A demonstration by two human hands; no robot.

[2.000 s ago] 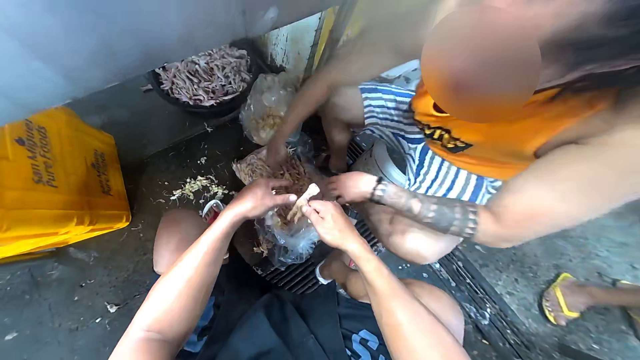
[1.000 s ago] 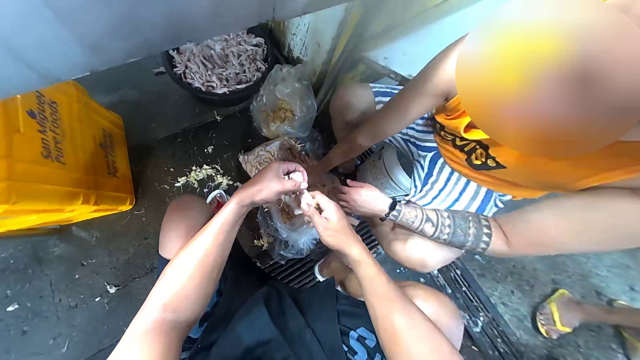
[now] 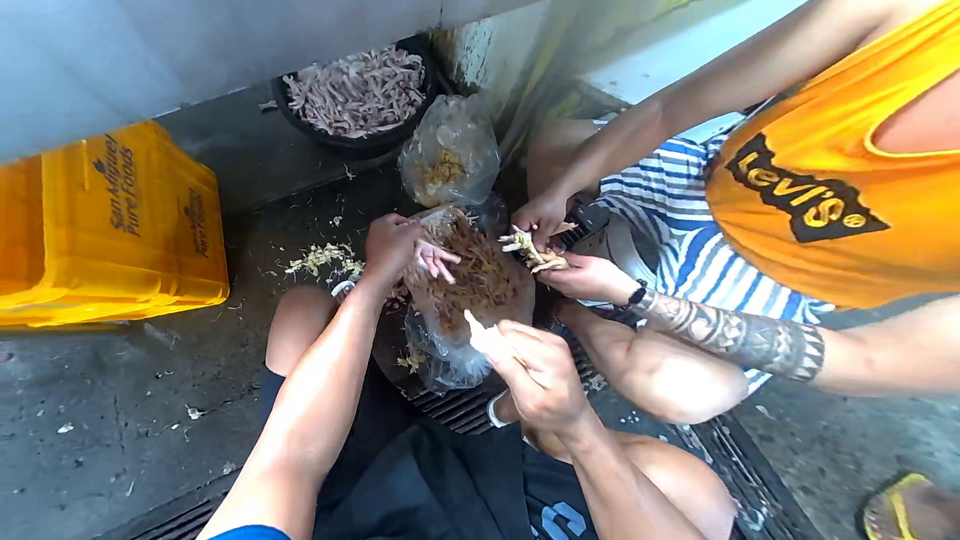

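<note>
My left hand holds a pale pink chicken foot, its toes pointing right, over the left side of an opened plastic bag. Brownish chicken feet lie heaped in that bag. Nearer to me, my right hand is closed around a whitish piece, whose tip sticks out toward the upper left; its exact kind is unclear. Across the heap, a co-worker's two hands hold yellowish chicken feet. Pale yellow peelings are scattered on the floor left of the bag.
A black basin of pale chicken feet stands at the back beside a clear plastic bag with yellowish scraps. On the left is a yellow crate. The co-worker sits close on the right. A floor grating runs beneath us.
My hands, close together a second ago, are now apart, the right one nearer to me. The co-worker's hands have lifted from the heap with chicken feet in them. The view has shifted.
</note>
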